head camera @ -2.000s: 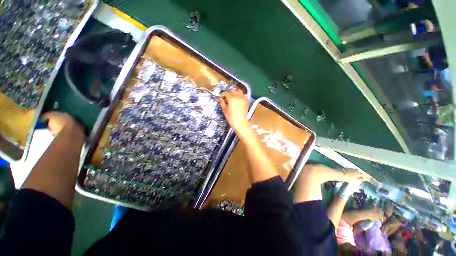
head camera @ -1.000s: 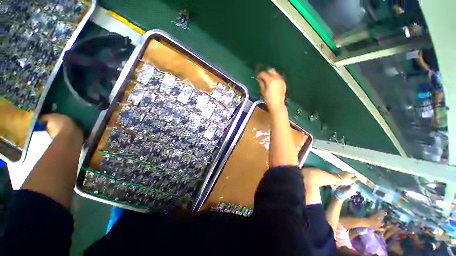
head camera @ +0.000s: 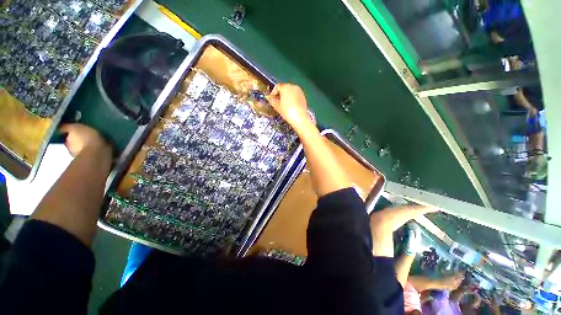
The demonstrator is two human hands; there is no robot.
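The fuller tray (head camera: 106,223) is mostly covered by rows of grey circuit boards (head camera: 206,163), with brown liner (head camera: 224,69) bare along its upper edge. My right hand (head camera: 289,101) is over this tray's upper right part, its fingertips closed on a small dark circuit board (head camera: 258,96) above the liner, beside the top row. Whether the board touches the liner cannot be told. My left hand (head camera: 83,138) rests low in the gap between the left trays, partly hidden by its own wrist; nothing is seen in it.
The emptier tray (head camera: 376,192) lies at right, with boards at its near edge. Another filled tray (head camera: 38,163) is at upper left. A black bundle (head camera: 138,74) lies between trays. Loose boards (head camera: 348,103) lie on the green belt. Neighbouring workers' arms (head camera: 397,216) are at right.
My right hand has moved left from the green belt back over the fuller tray, with a board in its fingers. The view has shifted slightly. My left hand stays in the gap.
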